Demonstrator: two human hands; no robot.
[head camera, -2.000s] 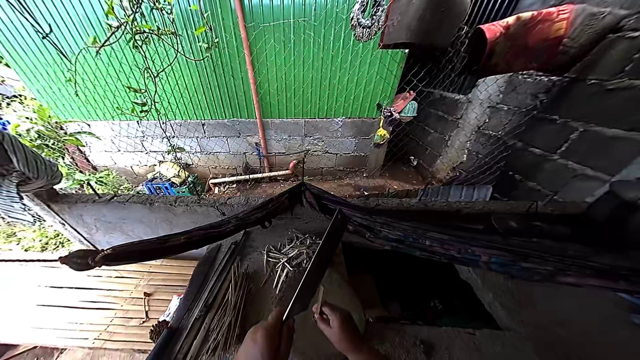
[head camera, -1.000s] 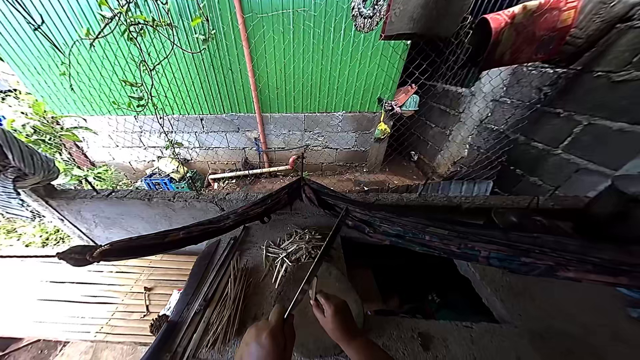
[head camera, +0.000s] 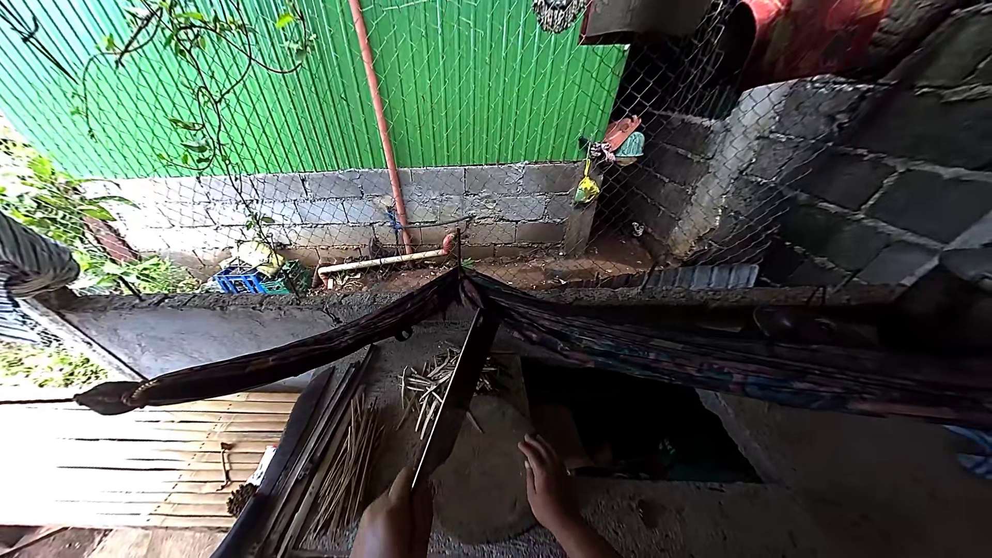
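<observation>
My left hand (head camera: 391, 515), at the bottom, is closed around the handle end of a long machete (head camera: 459, 391). The blade points up and away, its tip near the dark hanging cloth. Right of it, over the edge of a round wooden block (head camera: 484, 480), is my right hand (head camera: 546, 480), fingers loosely extended, with nothing visible in it. A loose pile of short thin sticks (head camera: 434, 380) lies behind the block, partly hidden by the blade. Longer thin sticks (head camera: 349, 457) lie in a bundle left of my left hand.
Dark cloth (head camera: 294, 356) stretches across in front. Dark long strips (head camera: 314, 457) lie at left beside a bamboo-slat platform (head camera: 186, 465). A dark rectangular opening (head camera: 643, 426) is at right. Behind are a low concrete wall (head camera: 209, 329), chain-link fence and green corrugated sheeting (head camera: 496, 93).
My right hand has moved right, away from the blade, and opened; it earlier held a short stick beside the blade. The machete stays in my left hand.
</observation>
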